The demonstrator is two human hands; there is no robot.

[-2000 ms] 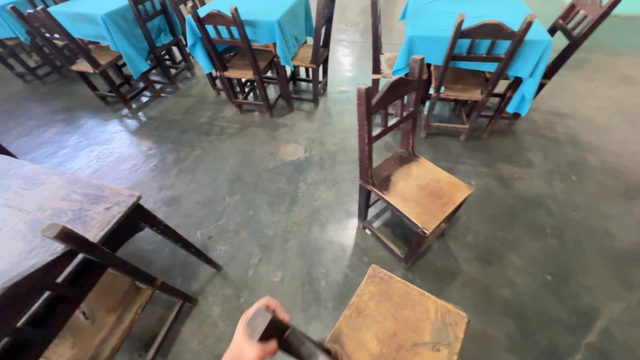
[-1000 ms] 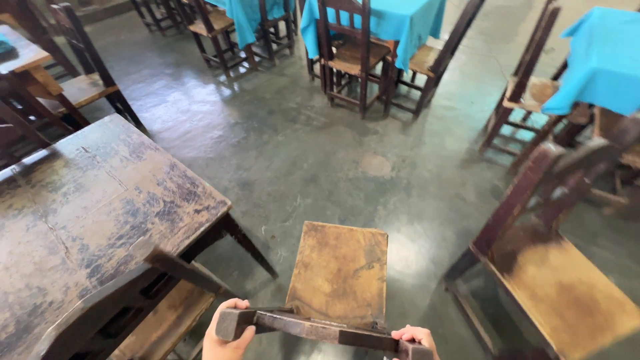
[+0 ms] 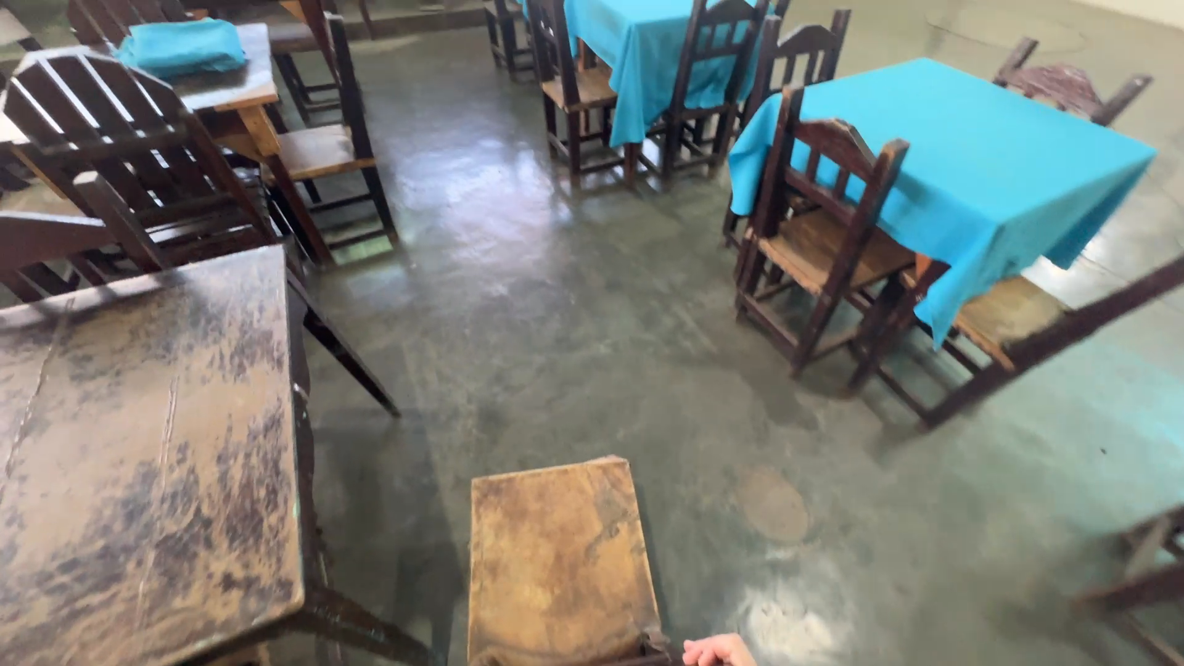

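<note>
A wooden chair with a worn tan seat (image 3: 560, 555) stands at the bottom middle, its seat pointing away from me. Only a dark strip of its backrest shows at the lower frame edge. My right hand (image 3: 719, 649) is at that edge, just right of the dark wood, with its fingers curled; most of it is cut off, and its hold on the chair cannot be made out. My left hand is out of view. Left of the chair, apart from it, stands a bare table with a scuffed wooden top (image 3: 157, 444).
A table with a turquoise cloth (image 3: 980, 157) stands at the right, a dark wooden chair (image 3: 823, 240) at its near side. Another cloth-covered table (image 3: 638, 55) is farther back. At upper left, a slatted chair (image 3: 120, 139) and a folded turquoise cloth (image 3: 180, 46) on a table.
The view has swung left. Both hands were on the chair's backrest one second ago; now the left hand is out of view. The held chair is nearer the scuffed table's right side.
</note>
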